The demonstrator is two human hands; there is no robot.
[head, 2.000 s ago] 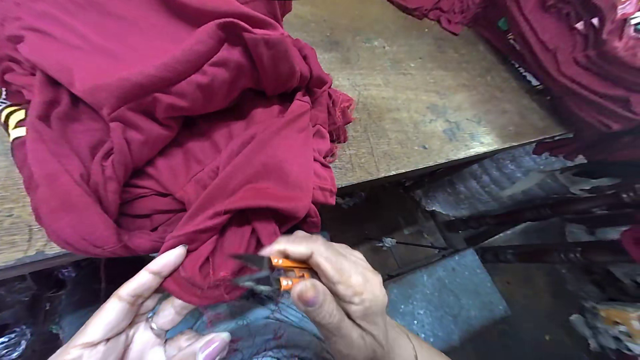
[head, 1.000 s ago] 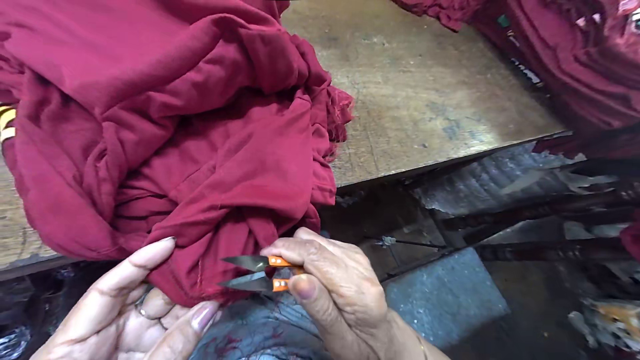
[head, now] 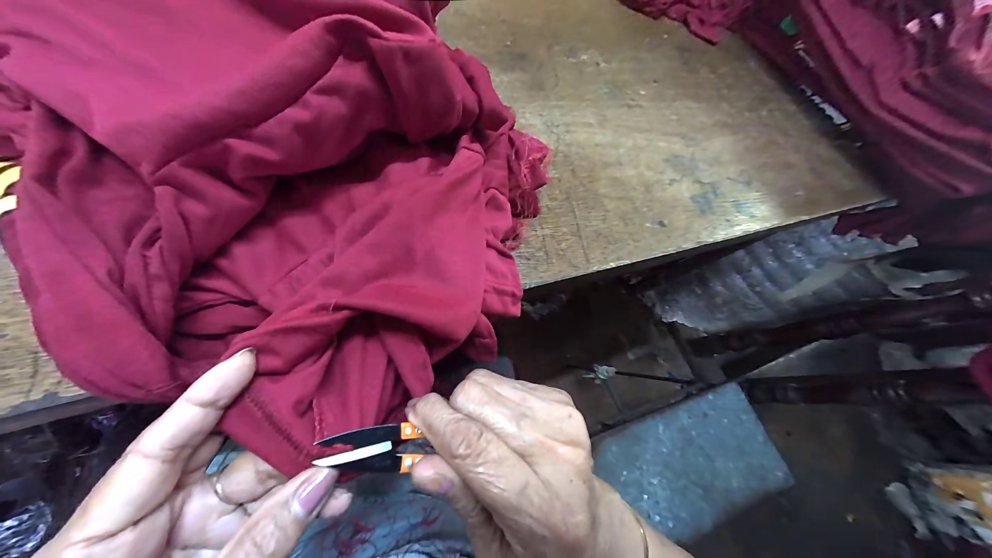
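Note:
A heap of maroon knit fabric (head: 372, 232) lies on the wooden table and hangs over its front edge. At the heap's lower end my left hand (head: 209, 480), with a ring on one finger, grips a stitched corner of the cloth between thumb and fingers. My right hand (head: 511, 465) holds orange-handled thread snips (head: 364, 449). Their two blades are apart and point left, the lower tip close to my left thumb. A stitched seam (head: 275, 426) runs down the cloth beside the blades.
The wooden table (head: 635, 155) has its edge just beyond my hands. More maroon garments (head: 899, 101) are piled at the right. Below are a blue-grey flat surface (head: 697, 457), dark bars and a plastic bag (head: 957, 496). Patterned blue cloth (head: 387, 519) shows under my hands.
The snips' blades were over the cloth, partly closed, two seconds ago; they now stand apart near my left thumb. My left hand has shifted its hold along the cloth's lower corner.

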